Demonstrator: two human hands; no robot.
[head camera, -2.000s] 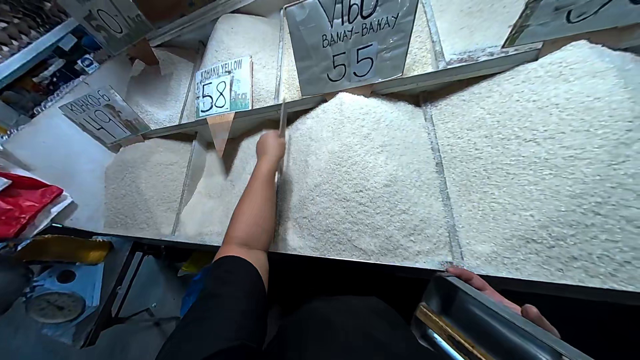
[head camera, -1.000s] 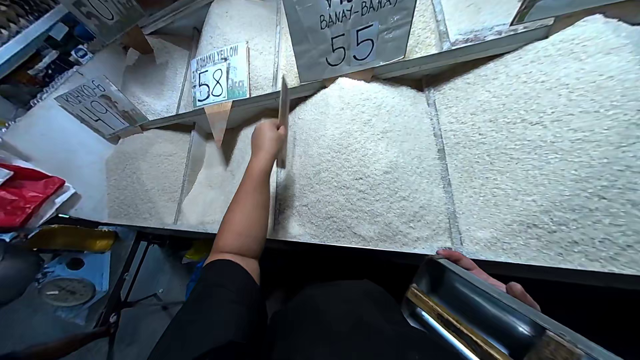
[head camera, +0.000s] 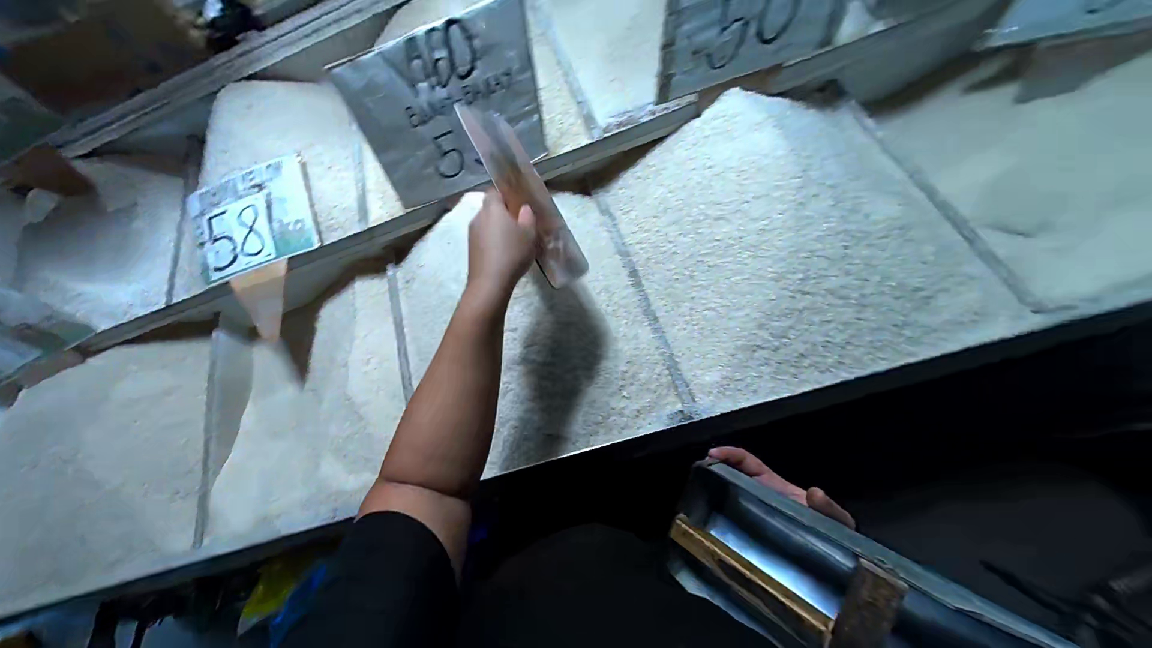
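Observation:
My left hand (head camera: 500, 236) grips a flat trowel-like blade (head camera: 526, 193), blurred and tilted, above a heaped bin of white rice (head camera: 621, 333). The blade's upper end overlaps a grey price sign (head camera: 441, 99) in view, and a shadow falls on the rice below. At the lower right my right hand (head camera: 774, 481) holds the far side of a long metal scoop or trough (head camera: 783, 531) with a wooden strip and crosspiece. Only some fingers of this hand show. No rice can be made out inside the trough.
Thin dividers (head camera: 643, 301) part the neighbouring rice bins, with a large heap (head camera: 801, 234) to the right. A ledge (head camera: 351, 234) runs behind them, with an upper row of bins. A sign reading 58 (head camera: 238, 229) stands on a pointed wooden piece (head camera: 261, 297).
The view has shifted right. My left hand has moved with the blade from beside the bin under the 58 sign to over the heap to its right. My right hand still holds the metal trough.

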